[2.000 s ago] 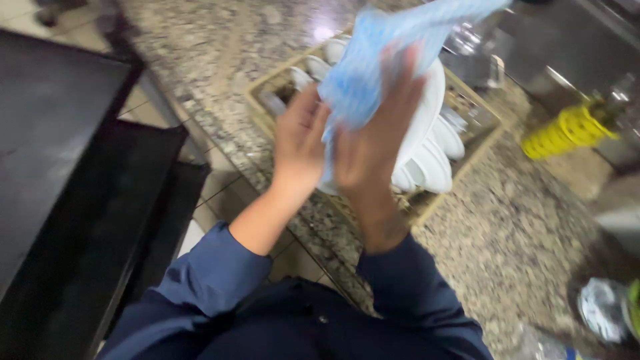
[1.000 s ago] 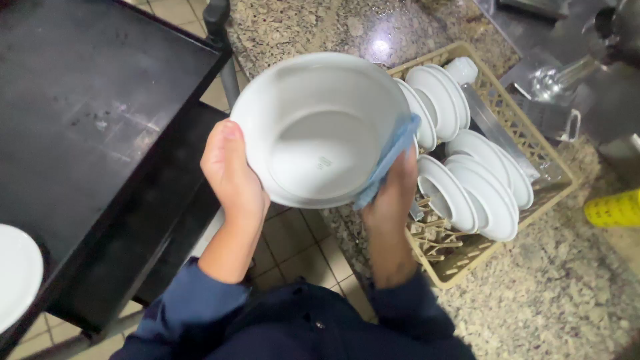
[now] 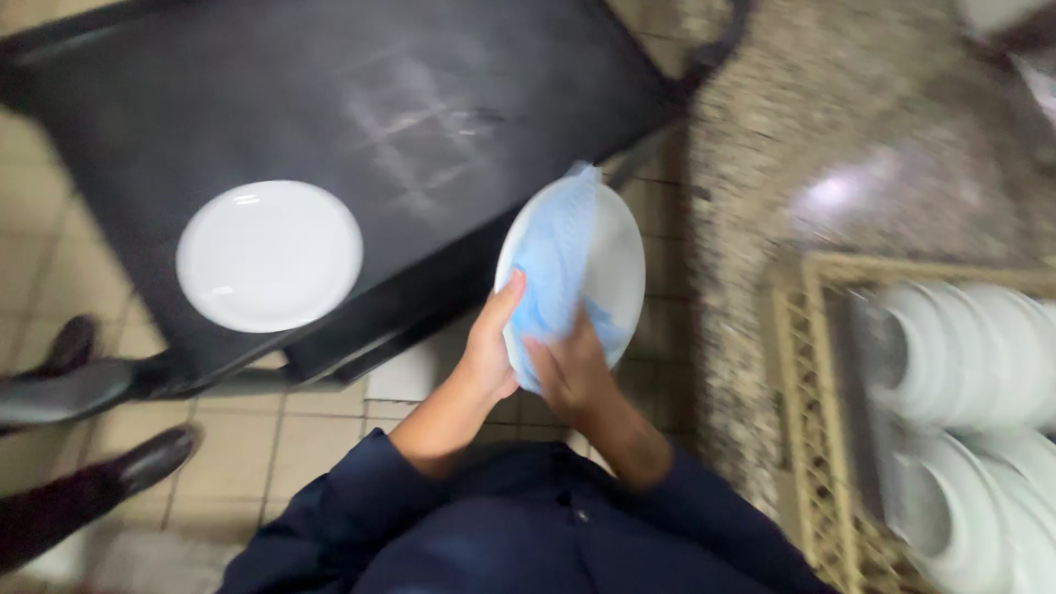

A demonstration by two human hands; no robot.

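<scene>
A white dish (image 3: pixel 620 256), seen at a slant, is held in front of my body between the black cart and the granite counter. My left hand (image 3: pixel 488 346) grips its left edge, thumb on the near face. A light blue cloth (image 3: pixel 554 247) lies across the dish. My right hand (image 3: pixel 576 367), blurred, presses the cloth against the lower part of the dish; its fingertips are partly hidden in the cloth. A white plate (image 3: pixel 270 256) rests on the cart's top.
The black cart (image 3: pixel 330 107) stands at the left. At the right, a beige plastic dish rack (image 3: pixel 825 412) with several white dishes (image 3: pixel 965 355) sits on the granite counter (image 3: pixel 742 206). Another person's dark shoe (image 3: pixel 157 458) is on the tiled floor at lower left.
The view has swung left toward the cart. The dish in my hands has tilted to a steep slant, and the cloth, bunched at its right edge a second ago, now spreads across it.
</scene>
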